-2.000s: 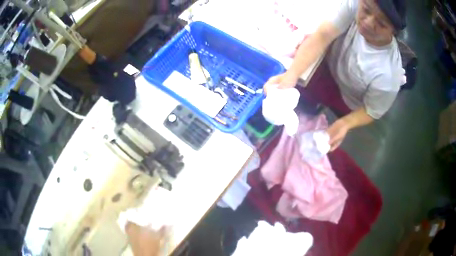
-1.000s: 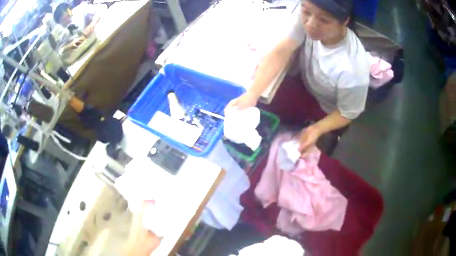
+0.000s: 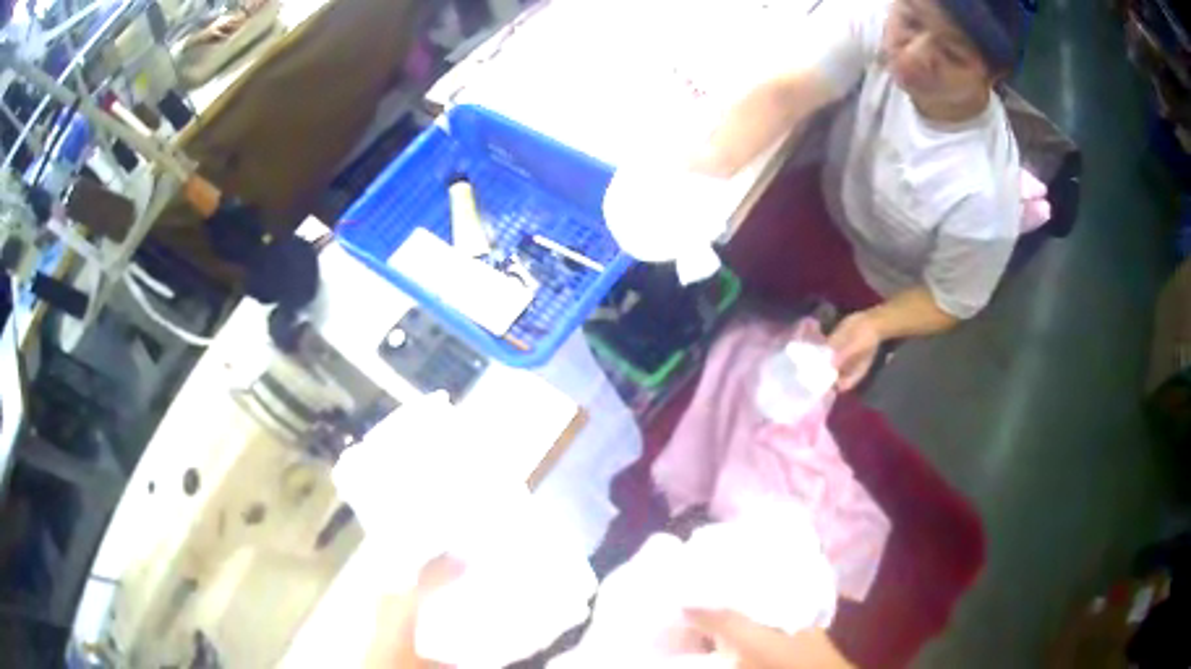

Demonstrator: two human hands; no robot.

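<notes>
White cloth pieces (image 3: 490, 503) lie in and over my left hand (image 3: 415, 608) at the lower middle, beside the sewing machine (image 3: 196, 523); they are overexposed and their edges are hard to tell. My right hand (image 3: 738, 638) comes in at the bottom edge with its fingers on another white cloth bundle (image 3: 745, 555). Both hands are partly cut off by the bottom edge. The two white bundles are close together, and the glare hides whether they touch.
A blue basket (image 3: 503, 342) holds a white card, a pale yellow tube and small tools. A green basket (image 3: 653, 373) is below it. Across from me a person (image 3: 921, 183) holds white cloth above pink fabric (image 3: 771, 457) on a red cloth (image 3: 914, 497).
My right hand has come into view at the bottom. My left hand and its white cloth have moved right, past the machine head. The other person's white cloth has moved beside the blue basket's right corner.
</notes>
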